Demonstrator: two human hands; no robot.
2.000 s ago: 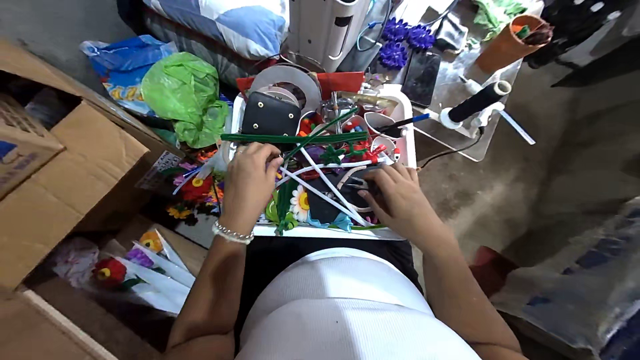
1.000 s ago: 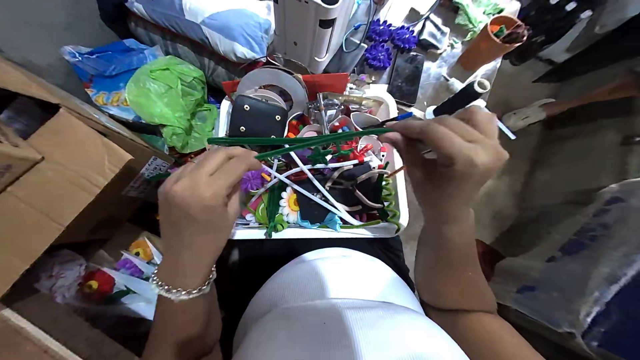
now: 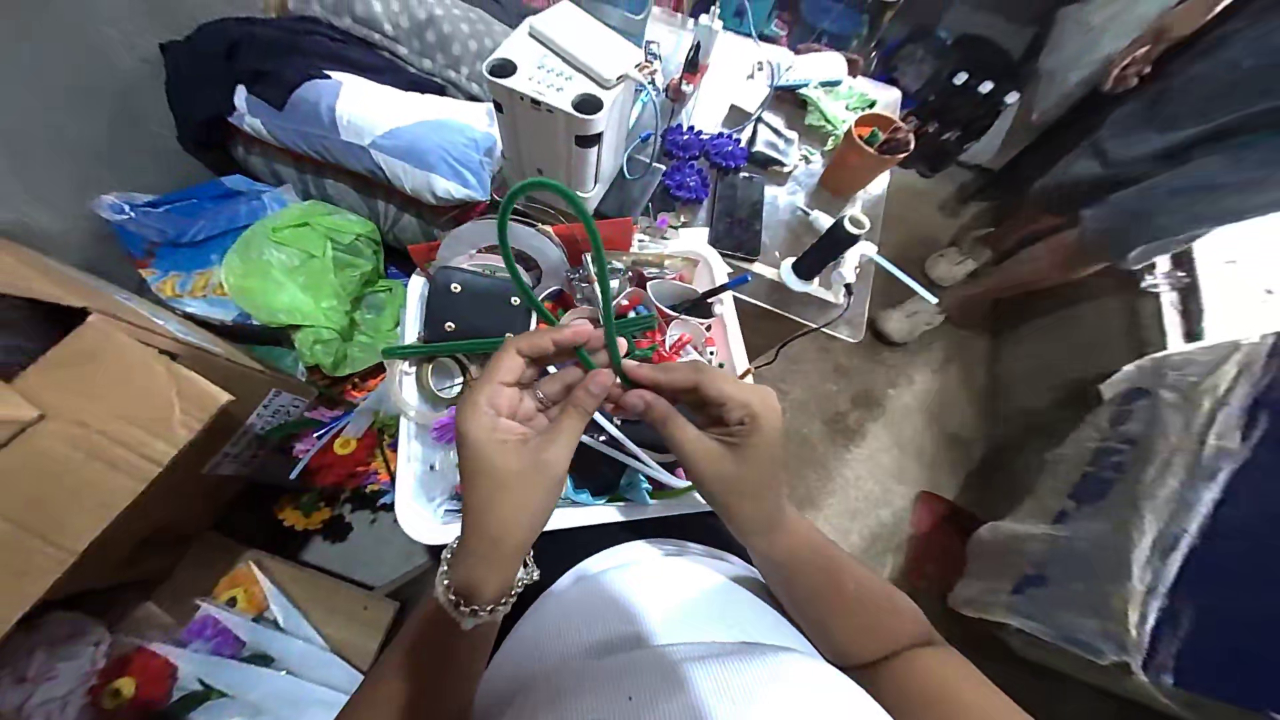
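A green pipe cleaner (image 3: 548, 187) is bent into a tall loop, its crossed lower part pinched between my two hands. My left hand (image 3: 525, 420), palm up, grips it with thumb and fingers. My right hand (image 3: 715, 430) holds the lower right side of the loop between thumb and forefinger. More green pipe cleaners (image 3: 440, 350) stretch sideways behind my left fingers; whether they are held is unclear. Below the hands, a white plastic tray (image 3: 415, 500) contains a black pouch with studs (image 3: 475, 305), white pipe cleaners (image 3: 640, 455), a roll of tape (image 3: 445, 377) and red bits.
Left are a green plastic bag (image 3: 300, 270) and cardboard boxes (image 3: 110, 430) with craft flowers (image 3: 130, 680). Behind stand a white appliance (image 3: 560, 100), purple flowers (image 3: 686, 180), a phone (image 3: 738, 215), a black thread spool (image 3: 830, 245) and an orange cup (image 3: 860, 160). A person's legs (image 3: 1040, 250) are at right.
Both hands have come together. The green pipe cleaner, stretched between them one second ago, is now bent into a loop. A person's legs show more fully at the right.
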